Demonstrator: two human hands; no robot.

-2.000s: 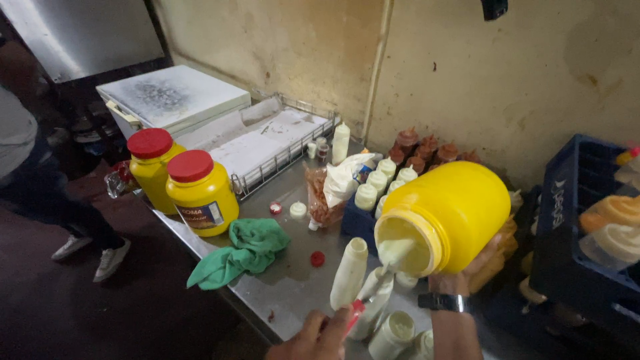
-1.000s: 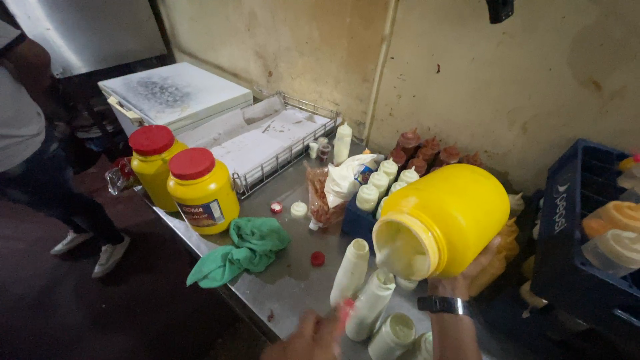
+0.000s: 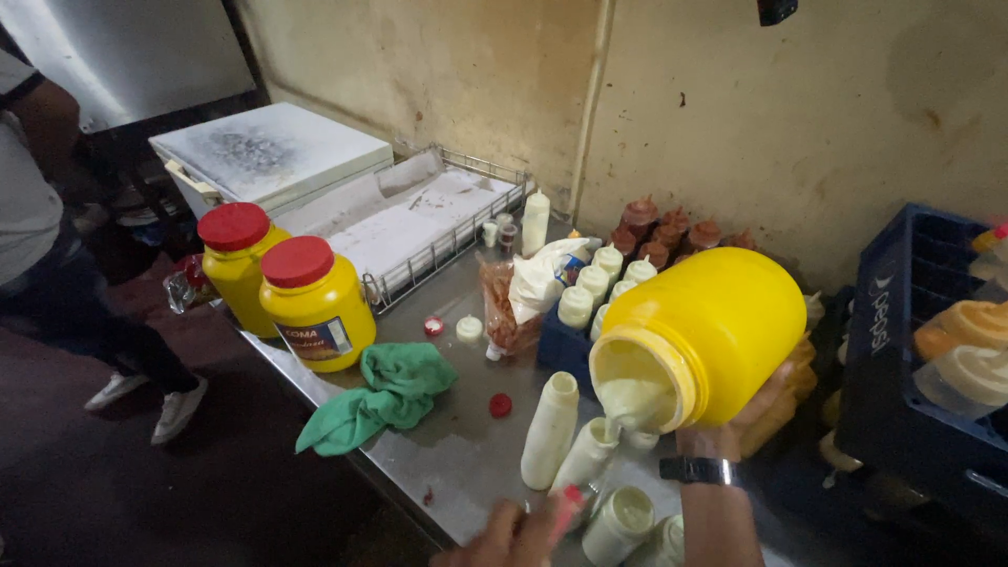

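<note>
My right hand [image 3: 760, 413] supports a big yellow plastic jar [image 3: 717, 339] from beneath, its mouth tipped down to the left. Pale creamy sauce [image 3: 630, 402] runs over the lip into the neck of an open squeeze bottle [image 3: 584, 457]. My left hand [image 3: 504, 539], blurred and low in the view, grips a red-handled utensil [image 3: 565, 508]; its far end cannot be made out. Another open bottle [image 3: 550, 433] stands just left of the one being filled. More open bottles [image 3: 620, 524] stand nearer me, one partly hidden by my right forearm.
Left on the metal table [image 3: 465, 433] are a green cloth [image 3: 386, 398], red-lidded yellow jars [image 3: 319, 303] and a wire tray [image 3: 441, 260]. A blue crate of capped bottles [image 3: 555, 339] stands behind my jar. Another blue crate [image 3: 874, 331] is at right. A person [image 3: 47, 236] stands at left.
Sauce now flows from the jar's mouth into a bottle; a second ago no stream showed. The jar stays tipped in about the same place. The person at left has shifted slightly.
</note>
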